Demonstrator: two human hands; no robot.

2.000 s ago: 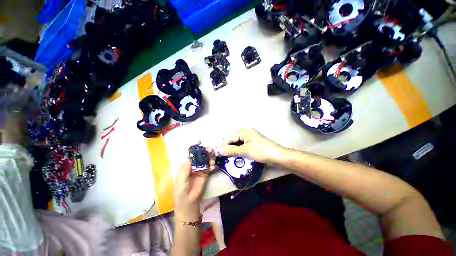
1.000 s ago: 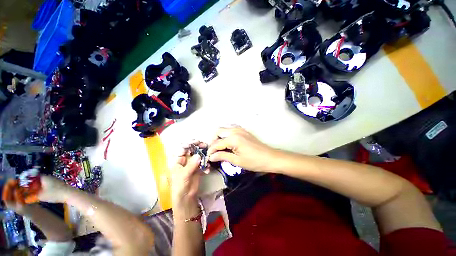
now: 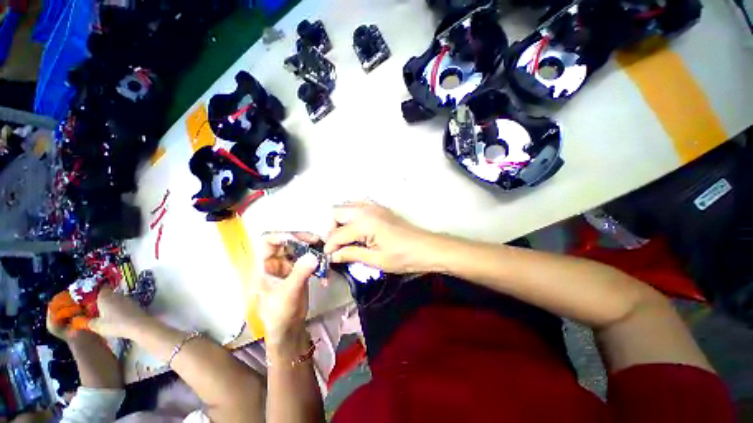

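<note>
My left hand [image 3: 285, 289] holds a small camera module [image 3: 314, 258] upright between thumb and fingers, above the bench's near edge. My right hand [image 3: 371, 240] touches the module's right side with pinched thumb and forefinger; what is between those fingertips is too small to tell. A black housing with a white disc [image 3: 364, 273] lies just below my right hand, mostly hidden by the hand and forearm. Several loose modules [image 3: 316, 99] lie in a cluster mid-bench, and a single module [image 3: 370, 48] stands to their right.
Black housings [image 3: 239, 111] with red wires group at the left. Larger fitted housings [image 3: 505, 149] stand at the right. Red wire bits [image 3: 158, 227] lie near the left edge. A neighbour's hands with orange finger covers [image 3: 70, 310] work at lower left. Heaped black parts line the far left.
The module in my left hand has turned from facing up to edge-on. My right fingers have moved onto it. The neighbour's hands have come into view at lower left. The whole view has shifted.
</note>
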